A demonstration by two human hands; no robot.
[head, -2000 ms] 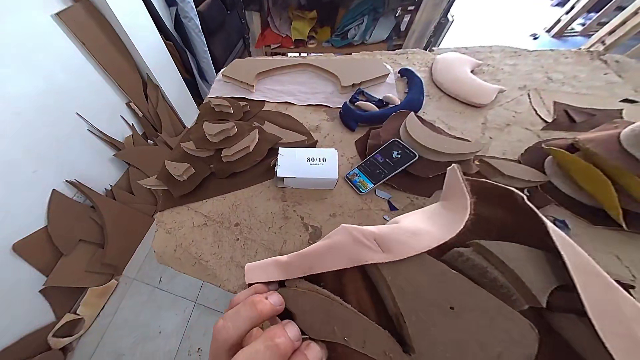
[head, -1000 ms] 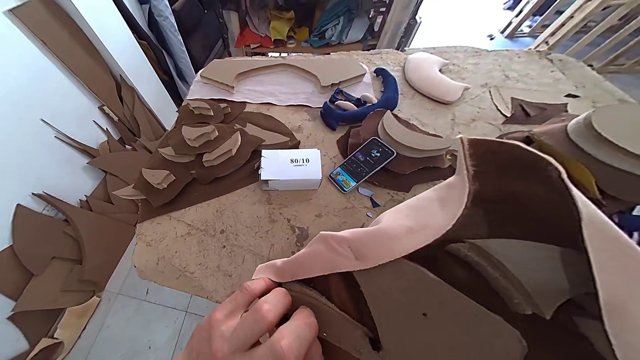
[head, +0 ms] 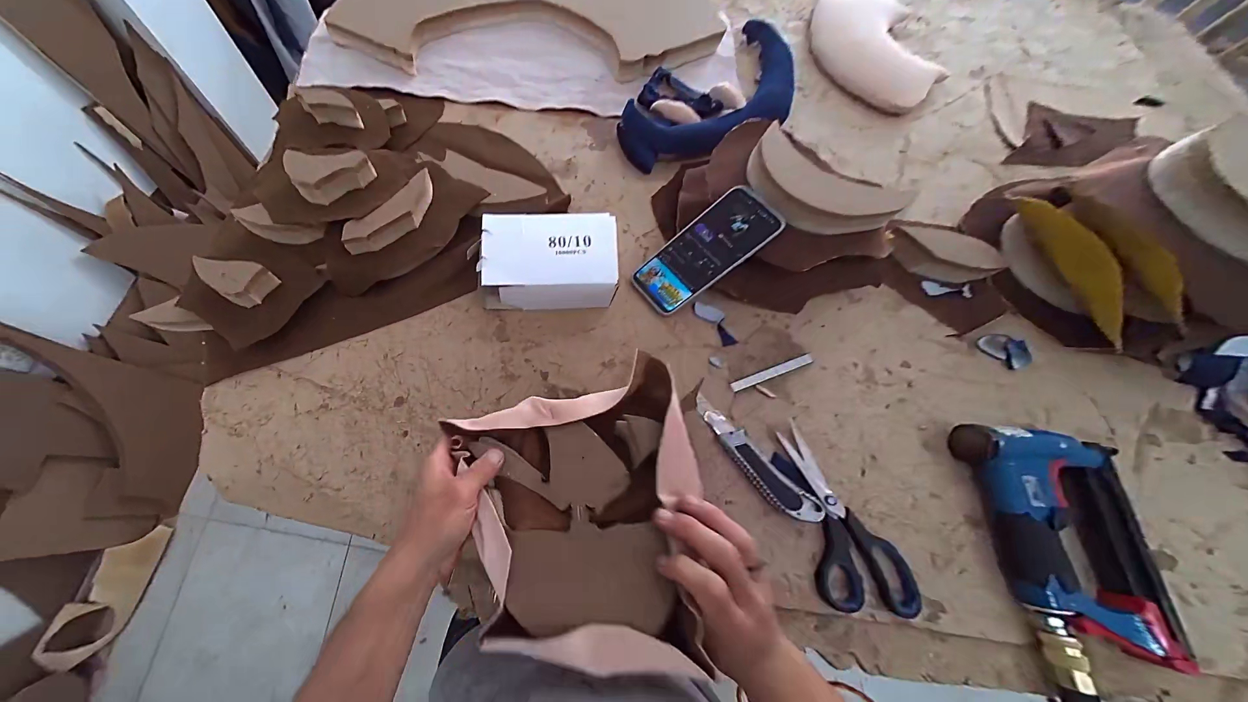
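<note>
A brown fabric piece with a pink border and stiff brown panels inside [head: 595, 580] lies open at the table's near edge, partly over my lap. My left hand [head: 448, 497] grips its left edge between thumb and fingers. At its right edge, my right hand [head: 721, 585] holds the pink border [head: 680, 458] with curled fingers. Just right of the piece lie a utility knife [head: 760, 468] and scissors with black handles [head: 848, 536], the scissors partly over the knife. A small metal strip [head: 772, 372] rests above them.
A blue pneumatic stapler [head: 1048, 526] lies at the right. Beyond my hands are a white box [head: 550, 258], a phone [head: 709, 250] and a navy curved cushion piece [head: 770, 97]. Brown fabric and foam pieces [head: 331, 175] are heaped at the left; more stacks [head: 829, 195] stand at the right.
The pink-bordered piece now sits lower and looks smaller in view. My right hand, out of sight before, now holds its right edge. The view has tilted down, showing the knife, scissors and stapler.
</note>
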